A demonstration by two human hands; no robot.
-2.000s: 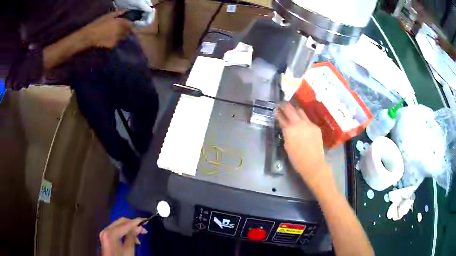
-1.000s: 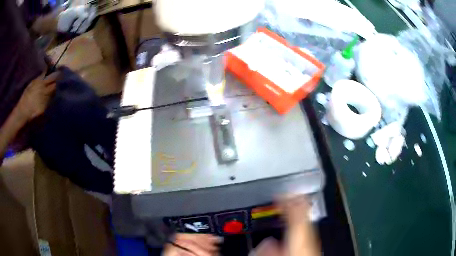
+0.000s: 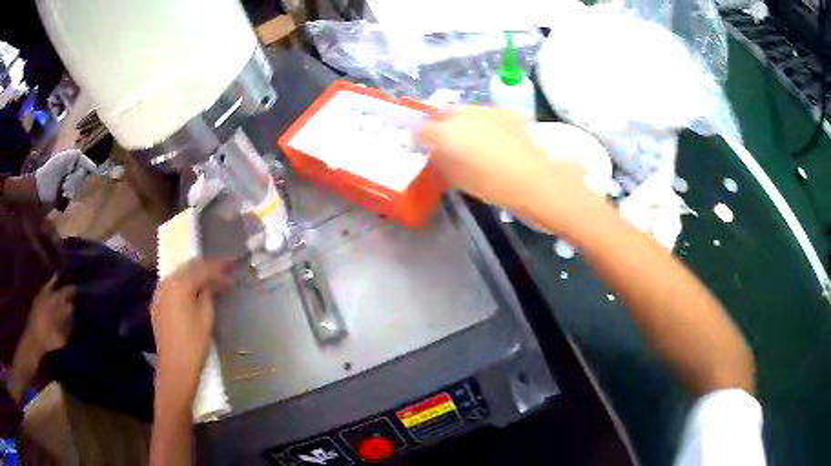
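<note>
The orange-red box with small white pieces stands on the grey metal base, right of the silver horn. My right hand is blurred, with its fingertips at the box's right end; I cannot tell whether they hold a piece. My left hand is over the white foam strip, fingertips just left of the small clear fixture under the horn. I cannot make out whether it holds the black-handled rod.
The slotted metal bar lies in front of the fixture. A green-tipped bottle, crumpled bags and a partly hidden white roll are on the green bench. Another person's hand is at left.
The view has swung right. My right hand has moved from the machine's front edge to the box. My left hand has moved from the front edge to the left of the fixture.
</note>
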